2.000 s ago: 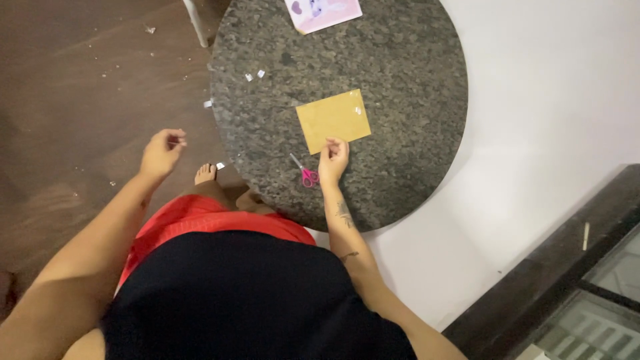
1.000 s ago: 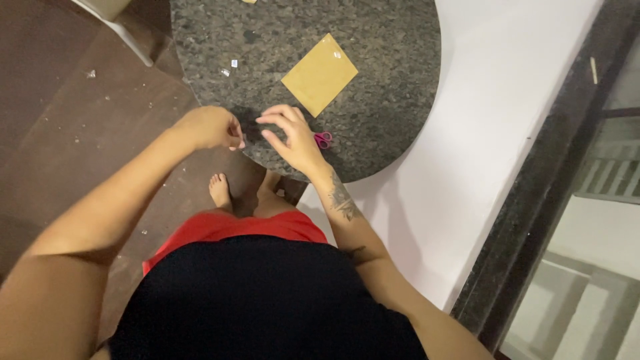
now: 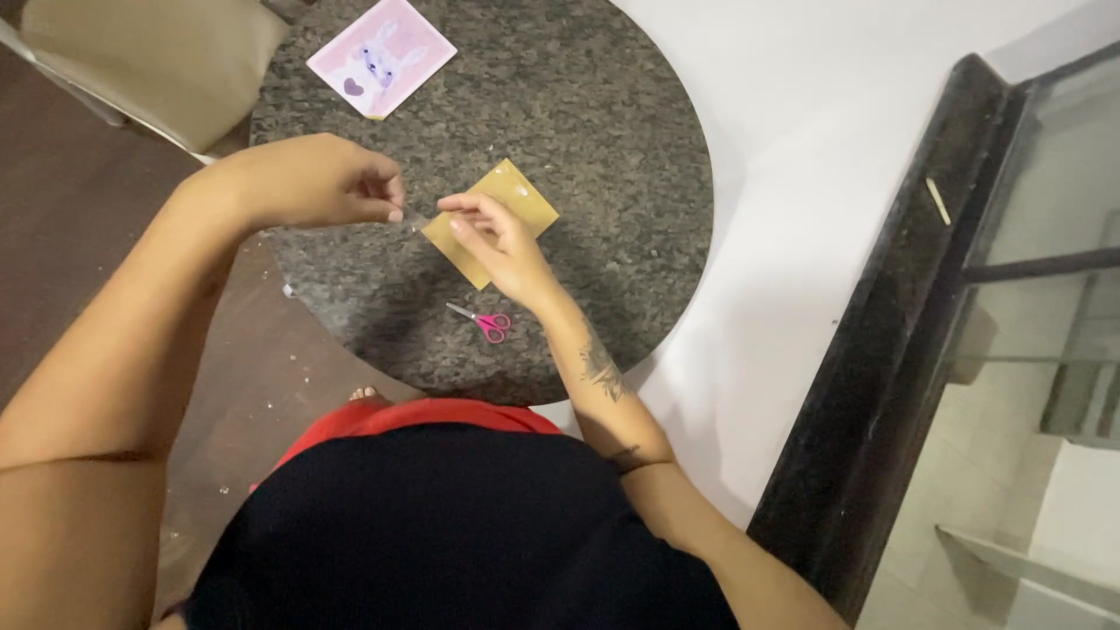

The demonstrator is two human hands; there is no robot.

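My left hand is over the left side of the round stone table, thumb and fingers pinched around what looks like a small clear strip. Close to its right, my right hand hovers over or rests on a yellow paper envelope, fingers apart; whether it touches the paper is unclear. Small scissors with pink handles lie on the table below the envelope. A pink card with a rabbit picture lies at the table's far left.
A beige chair stands at the upper left. A small white scrap sits at the table's left edge. At right, a dark stone ledge runs beside a glass window, with a thin pale stick on it.
My left hand has moved from near the table's front edge to beside the envelope. My right hand is now over the envelope. The view has shifted.
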